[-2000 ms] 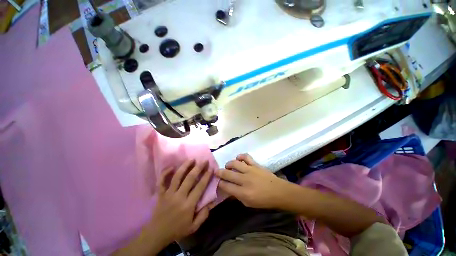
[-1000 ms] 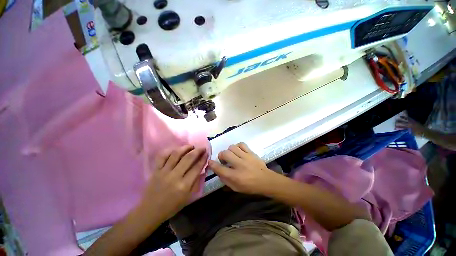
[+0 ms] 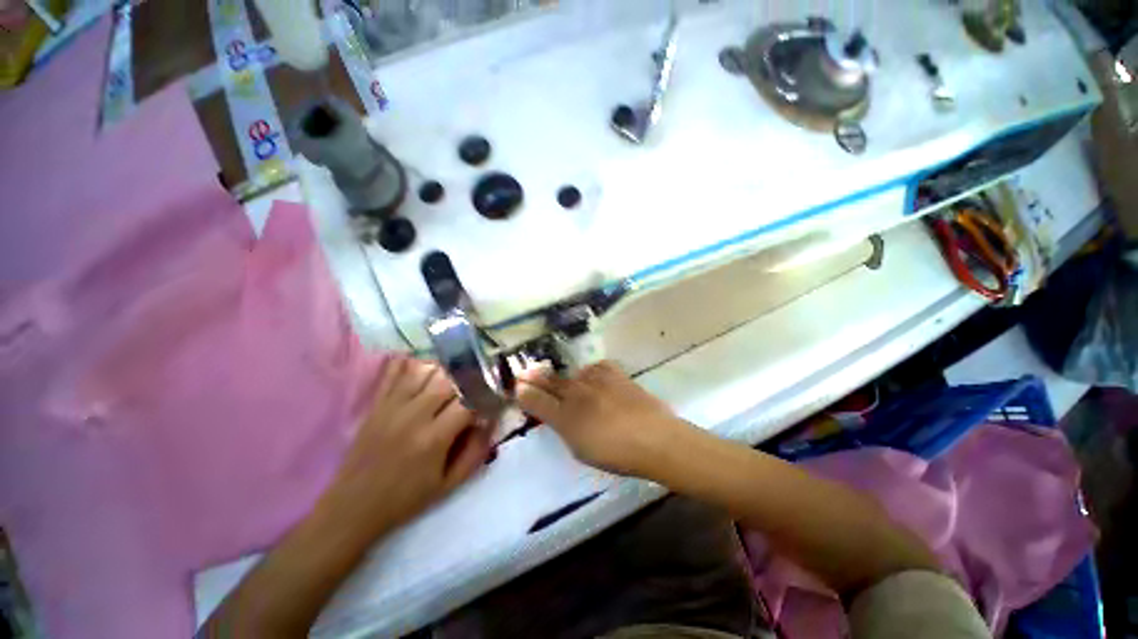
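Pink fabric panels (image 3: 187,387) spread over the left of the table, one edge reaching the machine's left end. The white sewing machine (image 3: 736,175) stands across the table. Its shiny curved guard (image 3: 462,356) is above the needle area, which the fingers mostly hide. My left hand (image 3: 418,437) lies by the guard at the fabric's right edge, fingers bent; whether it grips cloth is unclear. My right hand (image 3: 597,414) has its fingertips under the machine head beside the presser foot; what they touch is hidden.
Orange-red handled scissors (image 3: 980,253) lie at the table's right end. A blue crate (image 3: 1055,599) with crumpled pink cloth (image 3: 998,506) is at lower right. Tape-crossed brown surface (image 3: 175,56) is at upper left. A round metal fitting (image 3: 805,75) sits on the machine.
My right hand has moved up to the needle area. My left hand has moved up beside the guard. The pink cloth under the fingers is now mostly out of sight. The camera view has shifted.
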